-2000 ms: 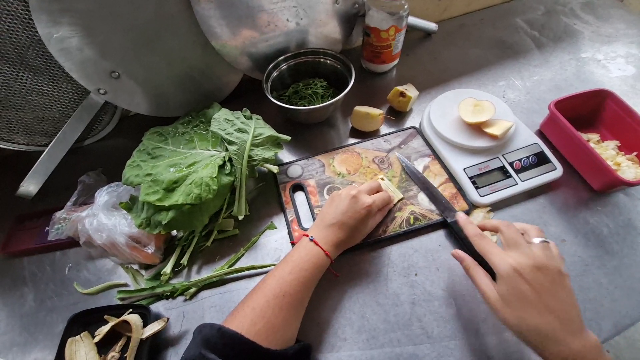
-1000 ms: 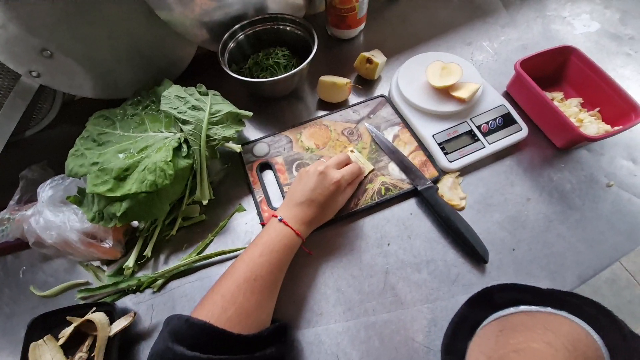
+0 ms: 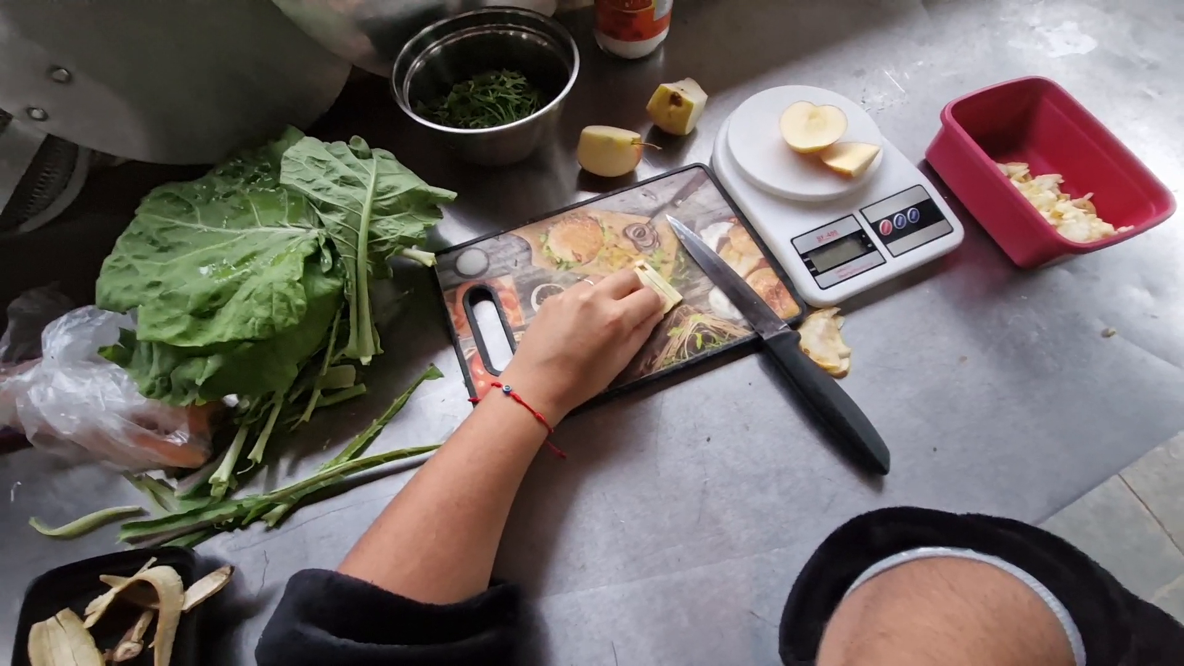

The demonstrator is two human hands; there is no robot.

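My left hand (image 3: pixel 592 333) rests on the printed cutting board (image 3: pixel 564 231), its fingers closed on a pale cut piece of apple (image 3: pixel 659 285). To its right lies a kitchen knife (image 3: pixel 782 347), blade on the board and black handle over the steel table. My right hand is out of view; only its forearm and black sleeve show at the bottom right. An apple peel (image 3: pixel 823 342) lies beside the knife. On the white kitchen scale (image 3: pixel 832 222) are two apple pieces (image 3: pixel 814 126). Two more partly cut apples, one (image 3: pixel 609 152) nearer me, sit behind the board.
Chopped pieces lie in a red plastic container (image 3: pixel 980 185) at right. A steel bowl (image 3: pixel 486 139) of shredded greens and a jar (image 3: pixel 633 26) stand behind. Leafy greens (image 3: pixel 222 268) and a plastic bag (image 3: pixel 83 388) are at left, with banana peels (image 3: pixel 162 592) in a black tray at lower left.
My right hand held the knife's handle two seconds ago; it has let go and drawn back out of view. The knife lies on the board and table. My left hand stays on the apple piece.
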